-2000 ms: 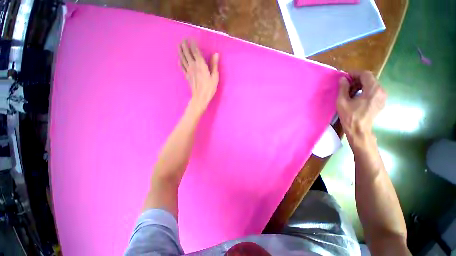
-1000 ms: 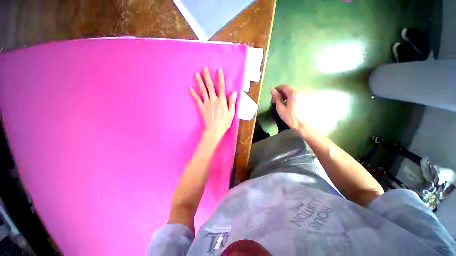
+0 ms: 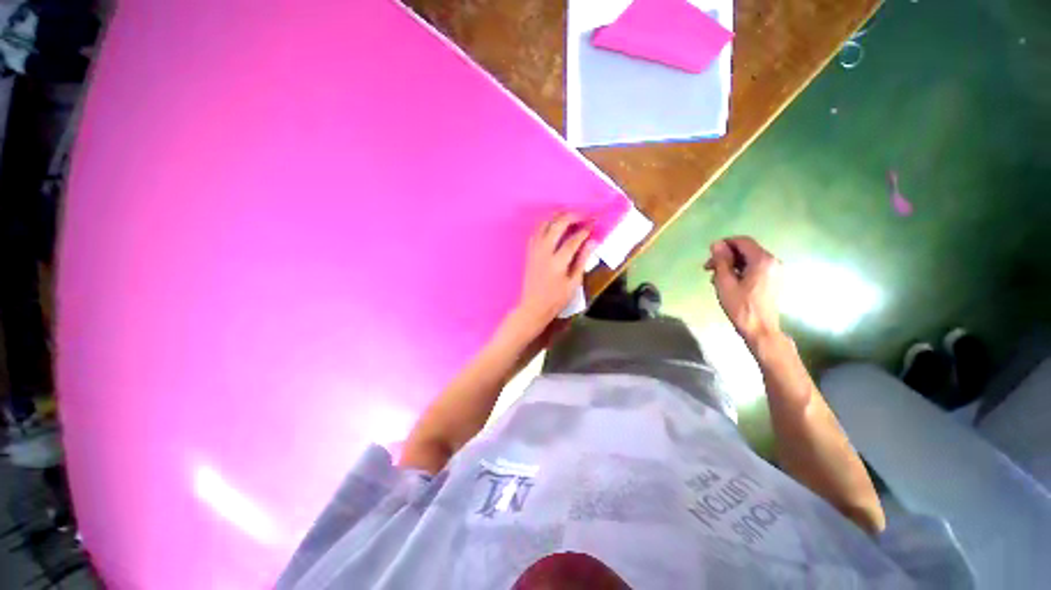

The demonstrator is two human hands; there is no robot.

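Observation:
A large bright pink fabric lay (image 3: 311,231) covers the left of the table, its corner pointing right. My left hand (image 3: 561,263) is at the lay's edge near that corner, fingers bent over the cloth; whether it pinches the cloth is hard to tell. White underlay paper (image 3: 626,239) pokes out beyond the corner. My right hand (image 3: 743,271) is off the table above the floor, fingers curled; whether it holds anything small cannot be seen. A pink swatch (image 3: 666,35) lies on white papers (image 3: 651,106) behind the corner.
The brown wooden table (image 3: 755,110) has a straight edge running diagonally on the right. Beyond it is the green floor (image 3: 830,173) with a small pink scrap (image 3: 899,194). Dark shoes (image 3: 945,363) and a pale grey surface (image 3: 910,432) are at the lower right.
My right hand has left the lay's corner and is over the floor. My left hand has moved from flat on the cloth to its edge, with fingers bent. The view has turned.

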